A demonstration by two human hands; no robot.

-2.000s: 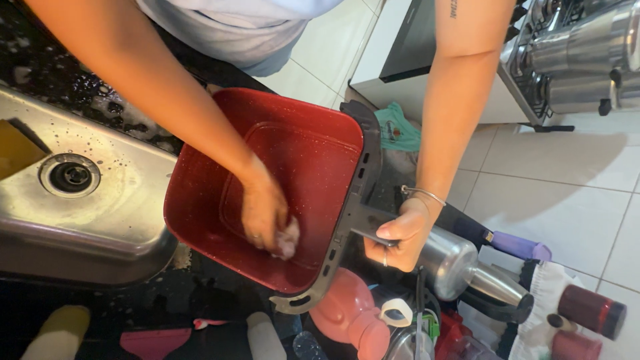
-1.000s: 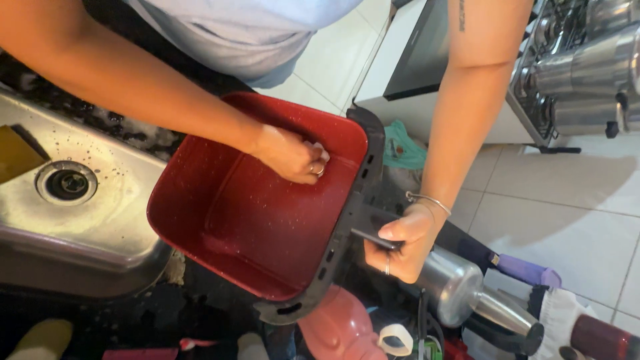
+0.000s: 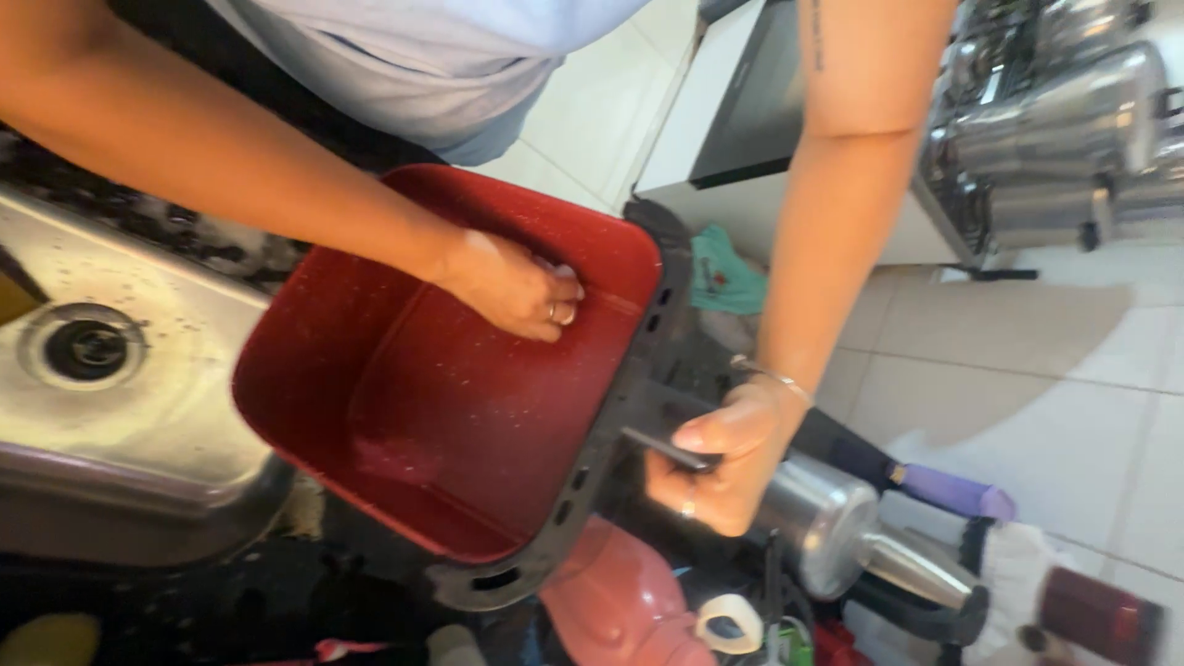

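A square air fryer basket, red inside (image 3: 444, 407) with a dark slotted rim (image 3: 578, 476), is tilted beside the sink. My left hand (image 3: 726, 458) is at the right of the view, closed around the basket's dark handle (image 3: 671, 448). Inside the basket, my right hand (image 3: 518, 291) is bunched near the wall on the handle side, knuckles up. A small whitish wad (image 3: 566, 274) shows a little at its fingertips, the rest hidden by the fingers. Small drops or specks dot the red surface. Both hands wear a ring; a bracelet is on the left wrist.
A steel sink with a drain (image 3: 88, 347) lies at left. Below the basket are a pink plastic container (image 3: 620, 592) and a white ring-shaped item (image 3: 729, 623). A metal vessel (image 3: 819, 527) stands beyond my left hand. Steel pots (image 3: 1054, 157) sit on a stove at upper right.
My right hand has moved from the lower part of the basket floor to the upper part, near the handle-side wall. My left hand has kept hold of the handle throughout.
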